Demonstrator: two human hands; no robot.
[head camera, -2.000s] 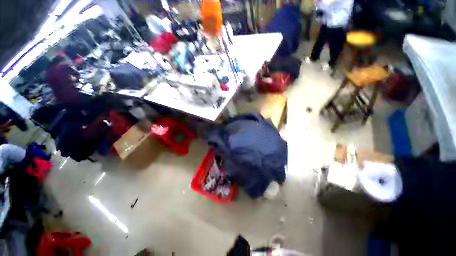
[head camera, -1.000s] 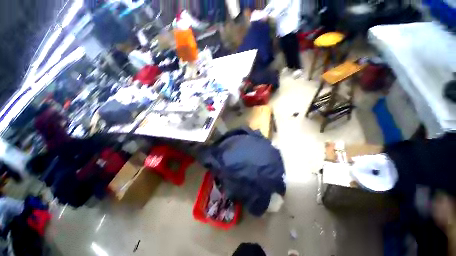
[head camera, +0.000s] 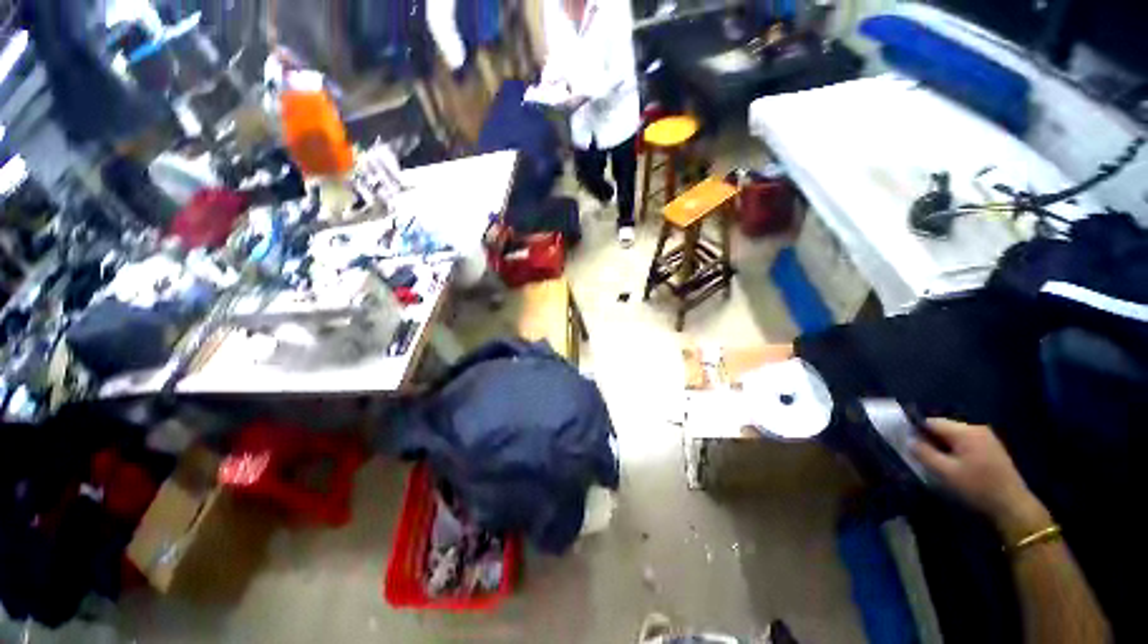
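My right hand (head camera: 976, 466), with a yellow bracelet at the wrist, reaches in from the lower right. Its fingers are closed on the dark handle of what looks like an iron (head camera: 891, 432), with a pale grey face, at the left part of the black-covered table (head camera: 982, 377). A white strip (head camera: 1095, 299) lies on dark cloth at the right. The flat white roll (head camera: 791, 398) sits on a side stand just left of the iron. My left hand is not in view.
A dark cloth heap (head camera: 523, 428) overhangs a red crate (head camera: 409, 554). A wooden stool (head camera: 699, 201) stands beyond the roll. A person in white (head camera: 604, 76) stands at the back. A white-topped table (head camera: 869, 164) bears a dark object with a cord.
The view has swung right, so the roll, stools and cloth heap sit further left. My right hand and the iron now show clearly; a second ago only a blurred skin-toned patch showed at the right edge.
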